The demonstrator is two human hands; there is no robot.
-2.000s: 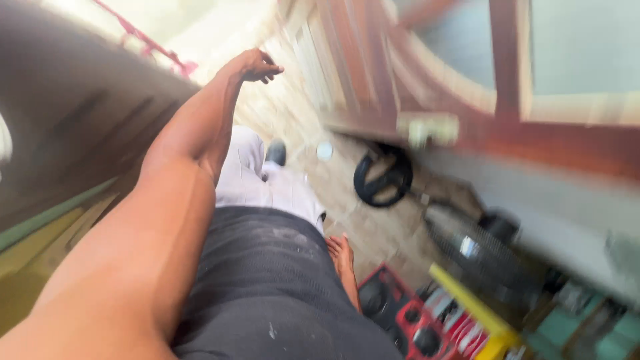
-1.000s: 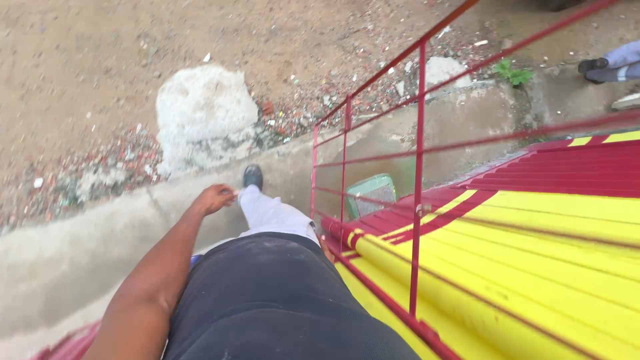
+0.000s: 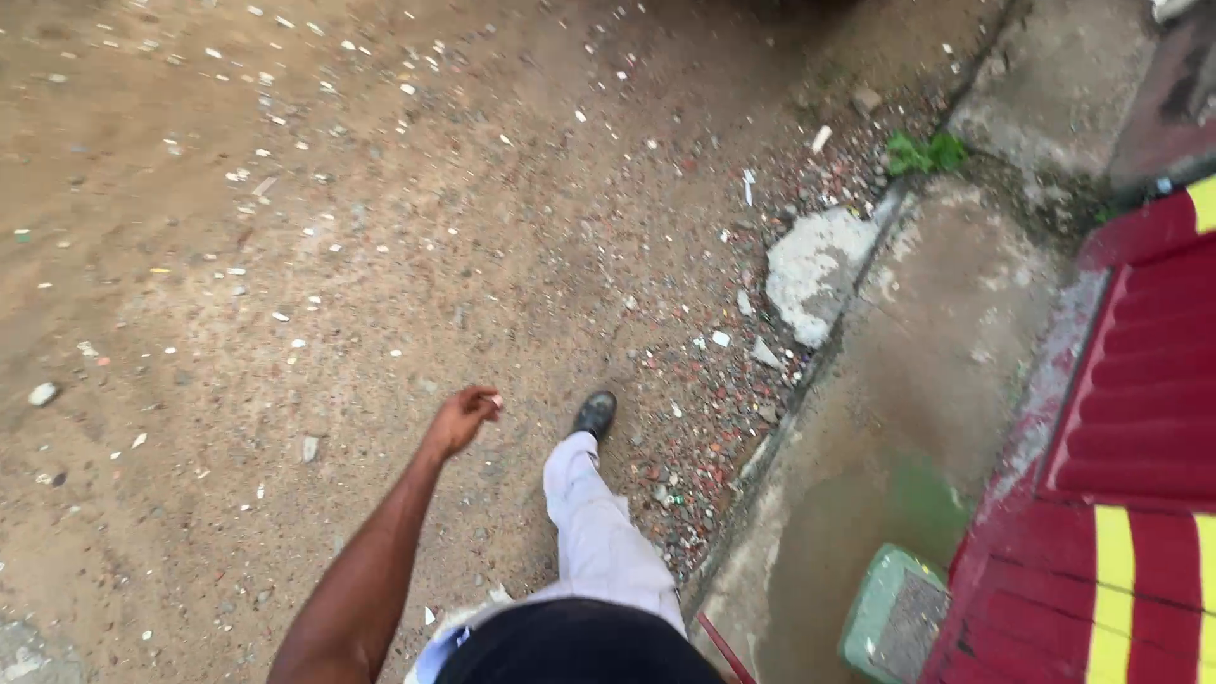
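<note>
My left hand (image 3: 465, 416) hangs over the dirt ground, left of my outstretched leg, its fingers loosely curled. Nothing is plainly held in it, and whether the fingers close fully does not show. A dark shoe (image 3: 596, 414) is on my foot, below light-coloured trousers (image 3: 608, 522). My right hand is out of view.
Dirt ground (image 3: 380, 237) with gravel and small rubble spreads ahead. A concrete kerb strip (image 3: 912, 323) runs along the right, beside a red and yellow painted wall (image 3: 1121, 560). A green container (image 3: 874, 608), a pale slab (image 3: 817, 271) and a green plant (image 3: 924, 153) lie there.
The view has gone from indoors, past a red metal railing, out onto the dirt ground. My left hand stays low at my left side since the last frame; my right hand has left the view.
</note>
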